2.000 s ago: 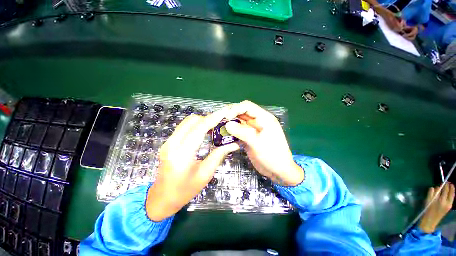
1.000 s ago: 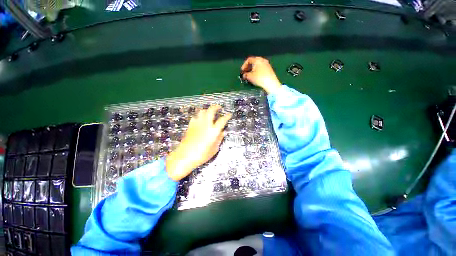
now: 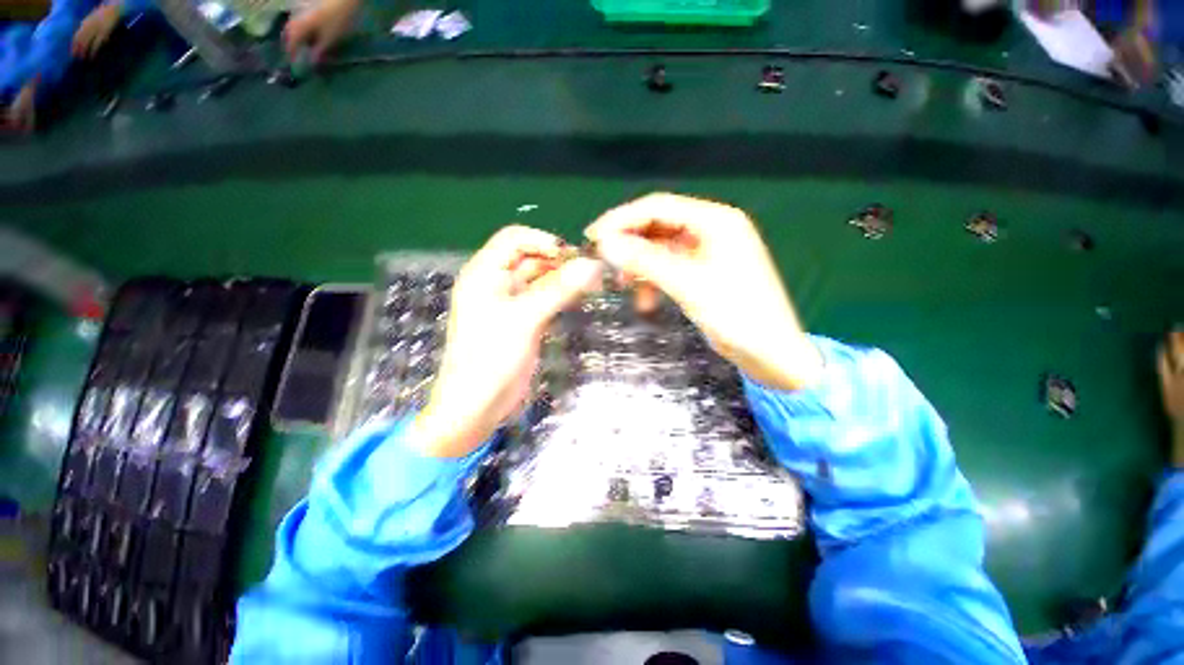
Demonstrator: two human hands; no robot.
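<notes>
My left hand (image 3: 500, 325) and my right hand (image 3: 714, 279) are raised over the far part of the clear blister tray (image 3: 597, 448), fingertips close together. A tiny dark piece (image 3: 573, 247) shows, blurred, at my left fingertips; my fingers hide most of it. My right thumb and fingers are pinched beside it, and what they hold cannot be made out. The tray has rows of small dark parts (image 3: 413, 305) at left and strong glare in the middle.
A dark phone-like slab (image 3: 322, 357) and a black blister tray (image 3: 162, 448) lie at left. Small units stand at right (image 3: 870, 221), (image 3: 1060, 395) and along the far side (image 3: 771, 78). A green bin (image 3: 682, 11) is beyond; other people's hands (image 3: 318, 26), (image 3: 1172, 377) show at the edges.
My right hand has come back from the green surface beyond the tray. My left hand has lifted off the tray's pockets, and both now meet at the fingertips. The view has shifted.
</notes>
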